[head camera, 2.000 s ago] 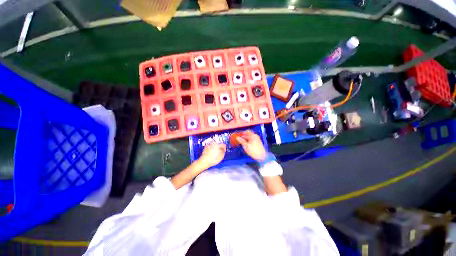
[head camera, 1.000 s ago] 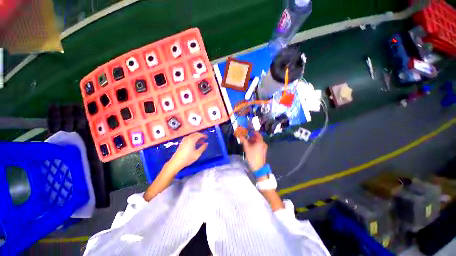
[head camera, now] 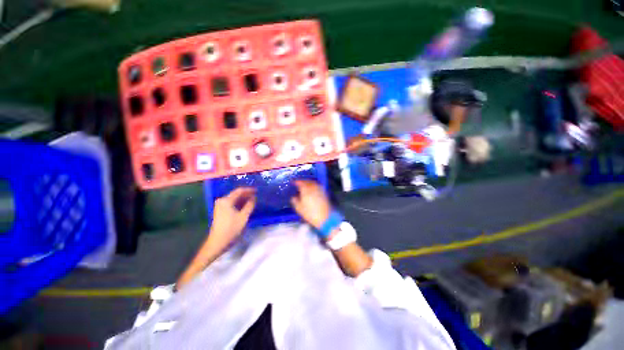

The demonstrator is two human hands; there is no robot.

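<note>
The orange-red compartment tray (head camera: 220, 106) lies over the far part of the blue bin (head camera: 277, 216). Its square pockets hold dark watch heads (head camera: 189, 93) and pale watch units (head camera: 257, 119) with dark centres. Small whitish bits show in the bin. My left hand (head camera: 233, 208) is over the bin's left side, fingers bent; blur hides whether it holds anything. My right hand (head camera: 310, 201) is over the bin's right side, wearing a blue band and white band at the wrist; its fingertips are blurred and I cannot tell if they hold anything.
A blue plastic stool (head camera: 51, 202) stands at left beside a dark tray (head camera: 128, 205). Right of the tray are a tan-brown block (head camera: 358, 97), a fixture with an orange hose (head camera: 376, 141) and a clear bottle (head camera: 455, 39). A red tray (head camera: 599, 78) is at far right.
The view has shifted. My right hand has moved from beside the fixture back over the blue bin, and the orange piece seen at its fingers is no longer visible there. My left hand remains over the bin.
</note>
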